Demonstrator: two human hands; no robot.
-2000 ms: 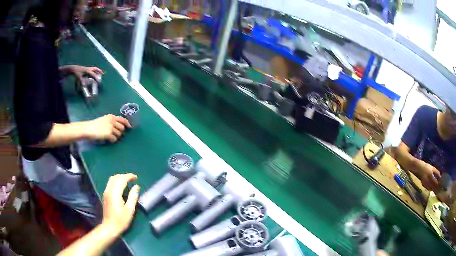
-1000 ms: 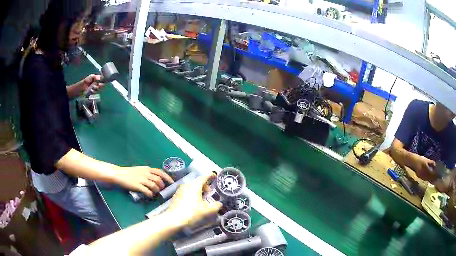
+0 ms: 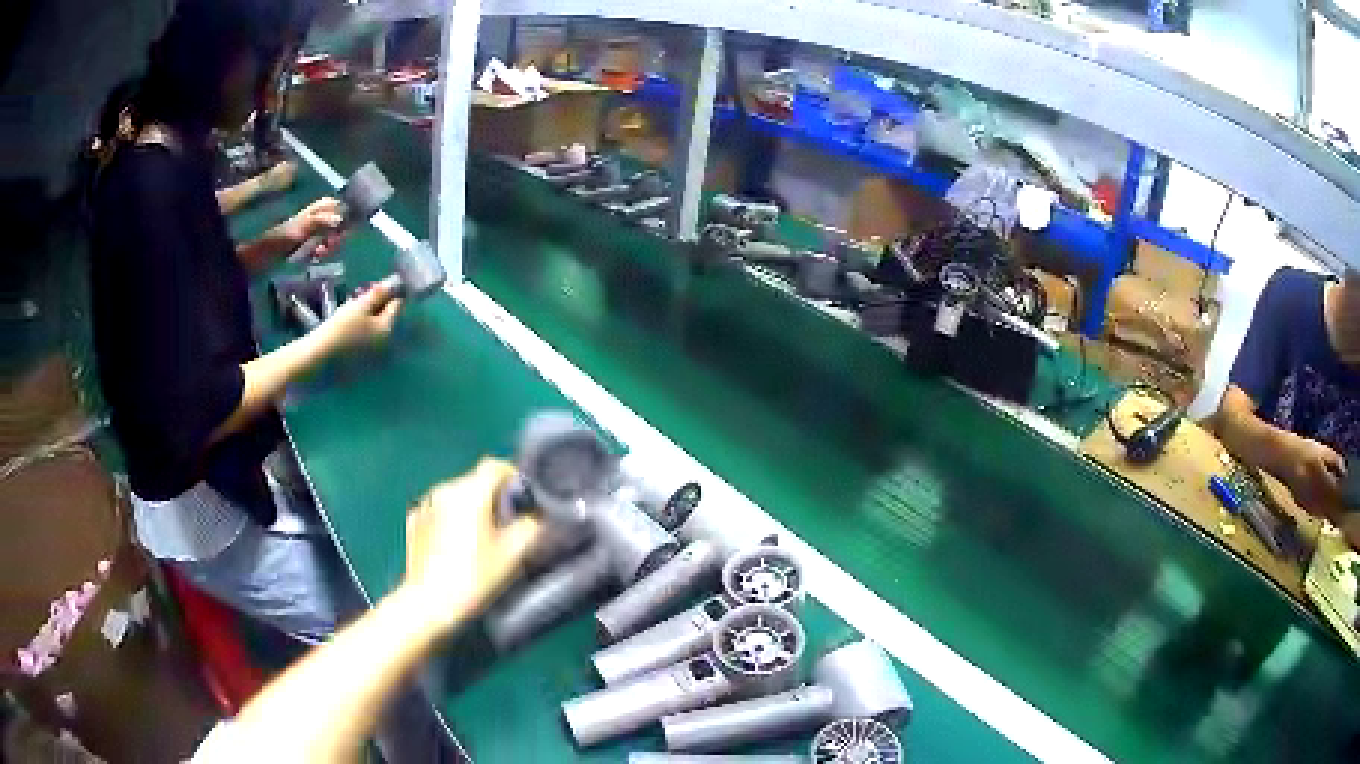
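Observation:
My left hand (image 3: 466,540) reaches in from the lower left and grips a grey handheld fan (image 3: 567,463) by its round head. This fan is blurred and its handle is hard to make out. It is above the left end of a group of grey fans on the green bench (image 3: 388,440). Several fans lie there with handles toward the lower left; one (image 3: 758,642) shows its spoked round head, another (image 3: 858,684) has its head turned away. My right hand is not in view.
A person (image 3: 172,299) at the left holds a fan in each hand. A white strip (image 3: 671,463) and the green conveyor (image 3: 895,493) run beyond the bench. A metal post (image 3: 455,149) stands at the strip. Another person (image 3: 1290,396) works opposite at a wooden board (image 3: 1193,478).
My left hand has moved left from among the fans and now grips a fan. The person at the left has drawn an arm back from the group and now holds a second fan.

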